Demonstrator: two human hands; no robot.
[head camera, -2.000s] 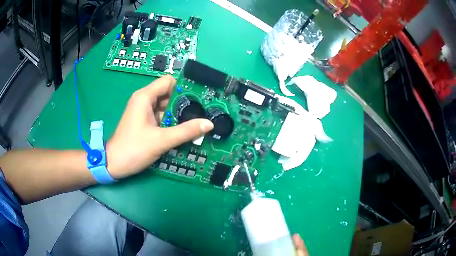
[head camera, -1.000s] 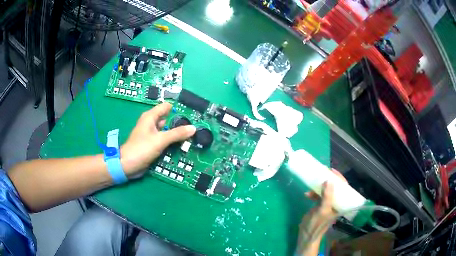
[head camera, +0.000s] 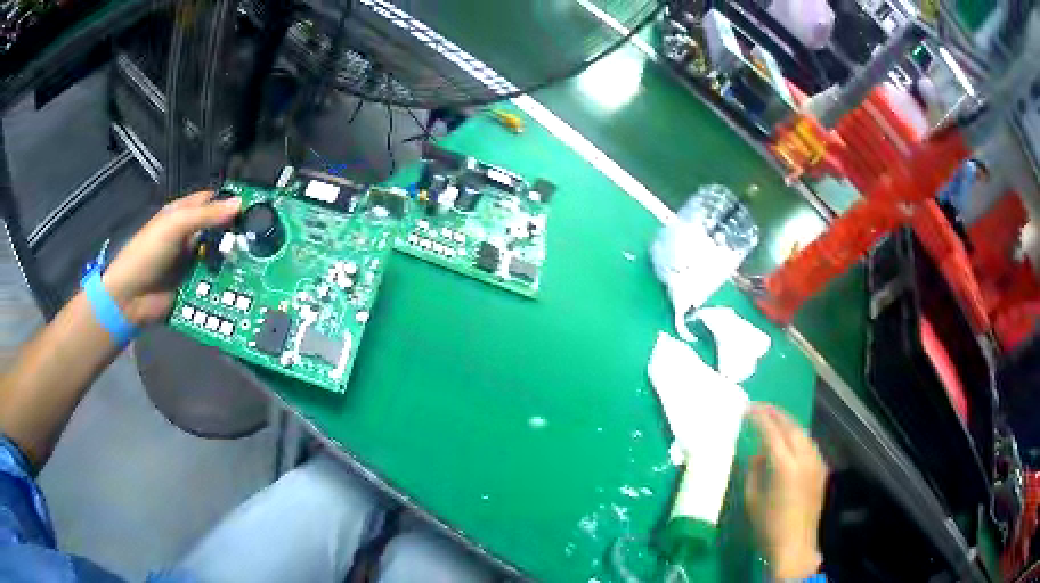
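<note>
My left hand (head camera: 171, 248) grips a populated green circuit board (head camera: 299, 268) by its left side, near a round black component (head camera: 262, 230). The board is at the left edge of the green table. My right hand (head camera: 787, 484) is just right of the white glue dispenser (head camera: 709, 461); its fingers are apart and look clear of it. The dispenser's green cap points toward me. Its tip is not visible against the white paper (head camera: 684, 387). A second circuit board (head camera: 479, 228) lies on the table, right of the held one.
A crinkled clear container (head camera: 707, 233) stands above the paper. A red-wrapped post (head camera: 867, 222) and dark bins (head camera: 929, 387) are at the right. A wire fan guard (head camera: 456, 57) crosses the top. A round stool seat (head camera: 200, 393) is below the held board.
My left hand has carried its board from the table's middle to the left. My right hand held the dispenser; now the dispenser lies by the paper and the hand is off it.
</note>
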